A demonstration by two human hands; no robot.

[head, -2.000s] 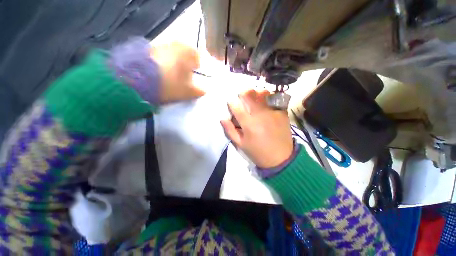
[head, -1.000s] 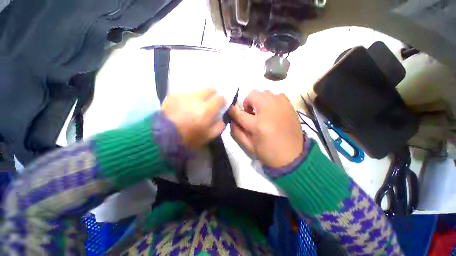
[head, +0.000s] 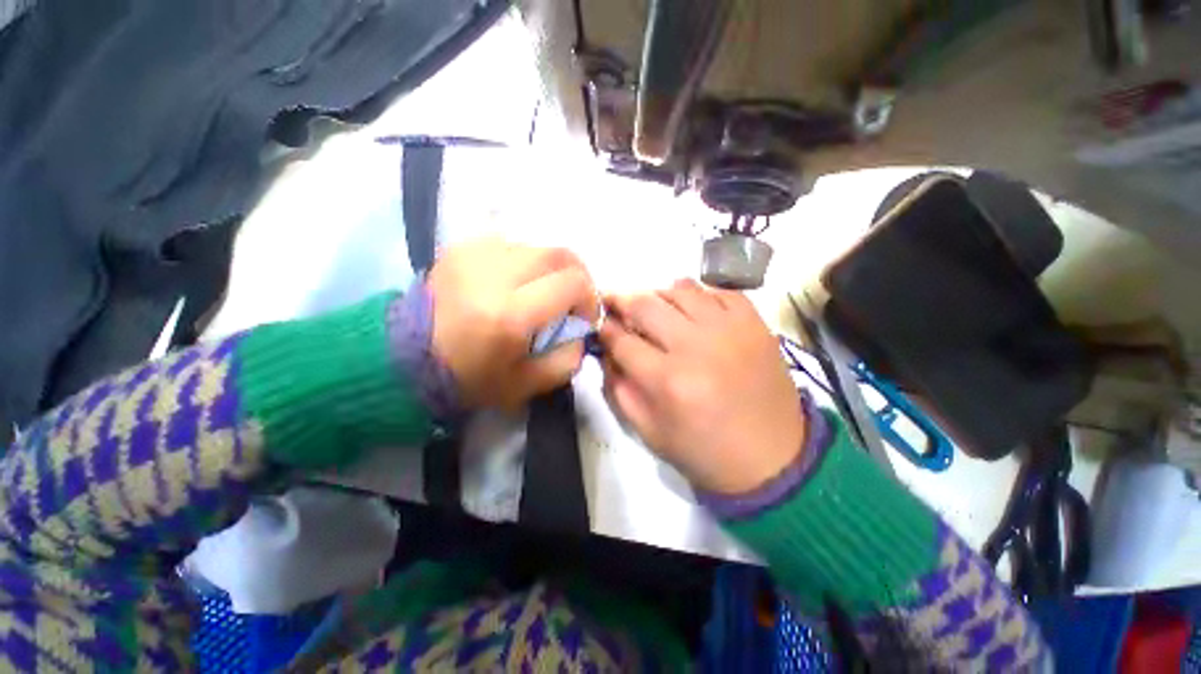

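Observation:
My left hand [head: 507, 323] and my right hand [head: 705, 382] meet fingertip to fingertip below the machine's needle area. My left hand pinches a folded bit of the light fabric piece [head: 564, 333]. A small dark piece [head: 593, 345] shows between both hands' fingertips; its full shape is hidden. A dark strip [head: 553, 461] runs down from my left hand over the table's front edge. Another dark strip [head: 422, 204] lies on the pale cloth above my left hand. The sewing machine head [head: 843, 79] and a round metal knob [head: 736, 259] are above my right hand.
Layered dark fabric panels [head: 119, 158] lie at the left. Right of my right hand are a slim grey tool [head: 840, 375], blue thread snips [head: 909, 421], a black box [head: 948, 316] and black shears [head: 1040, 527]. Blue baskets [head: 237, 639] are below the table.
My left hand came right and down from the upper left to meet my right hand. Since one second ago both hands have shifted slightly, and light cloth now shows folded in the left fingers.

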